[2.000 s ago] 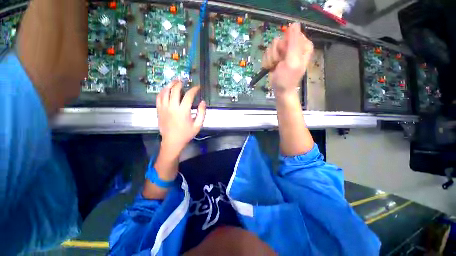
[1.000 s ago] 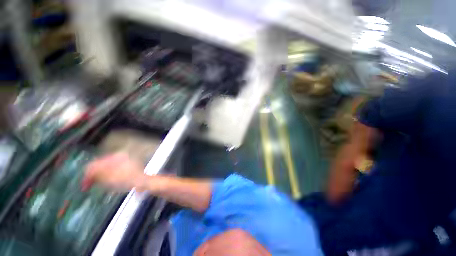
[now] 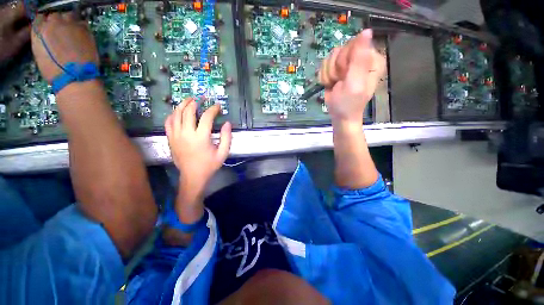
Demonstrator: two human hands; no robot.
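Note:
Green circuit boards with orange parts lie four to a dark-rimmed carrier. My right hand (image 3: 355, 80) is closed around a slim dark tool (image 3: 313, 91), its tip low and pointing left at the lower-left board (image 3: 279, 89) of the middle carrier. My left hand (image 3: 200, 140) is empty, fingers spread, over the metal rail, fingertips at the lower edge of a board (image 3: 194, 83) in the carrier to the left. Whether the fingertips touch that board is not clear. A blue strap (image 3: 179, 221) is on my left wrist.
A co-worker's bare arm (image 3: 104, 161) with a blue wrist strap reaches over the carriers at the left. A silver rail (image 3: 286, 141) runs along the near edge. A bright blue coiled cord (image 3: 206, 36) hangs over the boards. Another carrier (image 3: 468, 80) lies right, beyond a gap. Black equipment (image 3: 519, 119) stands far right.
One second ago the view was turned away and blurred; now it faces the boards again. Against two seconds ago, the co-worker's arm reaches further into view and my left hand sits slightly further left.

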